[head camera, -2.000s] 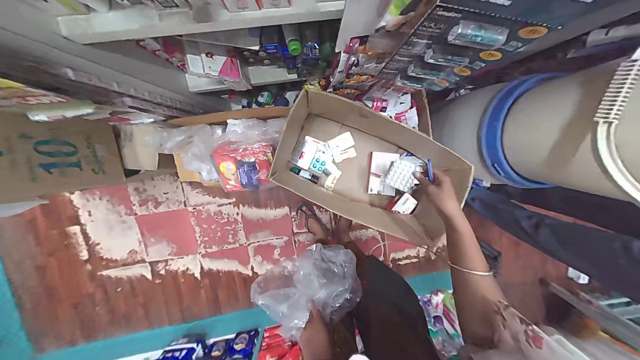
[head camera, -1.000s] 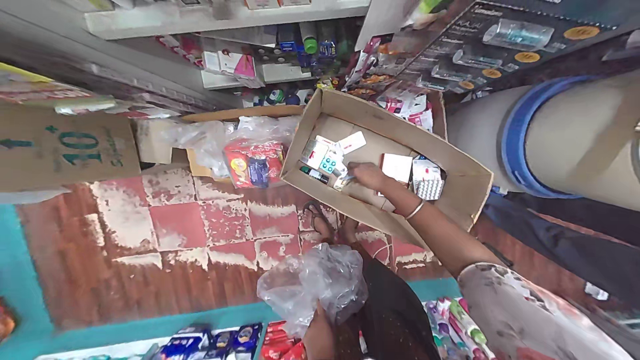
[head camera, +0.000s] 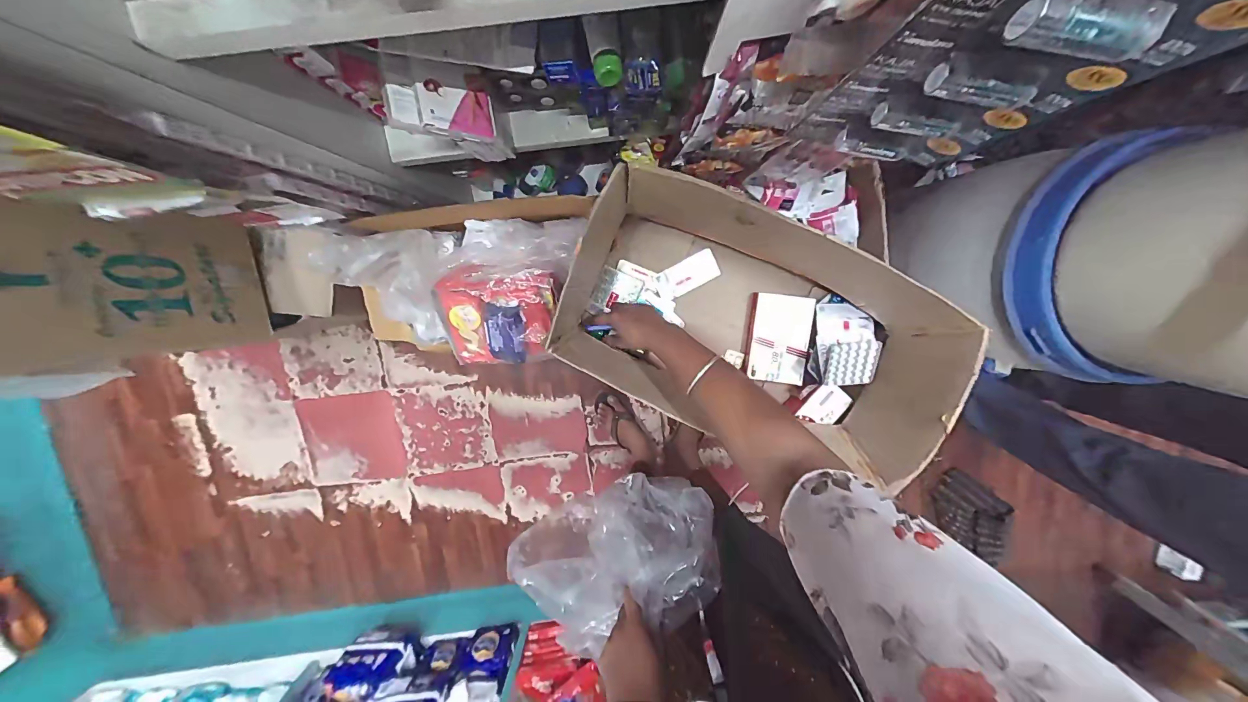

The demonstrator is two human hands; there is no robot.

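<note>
My right hand (head camera: 639, 330) reaches into the left end of an open cardboard box (head camera: 926, 380), at a small pile of packets. Its fingertips are hidden among them, so a grip cannot be made out. A white card (head camera: 690, 272) lies beside the pile. Toward the box's right end are a white carton with red stripes (head camera: 780, 336), a silver blister pack (head camera: 851, 362) and a small red-and-white carton (head camera: 824, 404). My left hand (head camera: 632, 648), low in the view, holds a crumpled clear plastic bag (head camera: 624, 556).
Left of the box sits a red packet (head camera: 499, 314) in clear plastic. A printed cardboard carton (head camera: 127, 283) stands farther left. Stocked shelves (head camera: 448, 24) rise behind. A large container with a blue band (head camera: 1038, 253) is at the right. A person's dark-clothed leg (head camera: 1102, 468) shows below it.
My right hand has moved from the blister packs at the box's right end to the pile at its left end. My left hand stays on the plastic bag.
</note>
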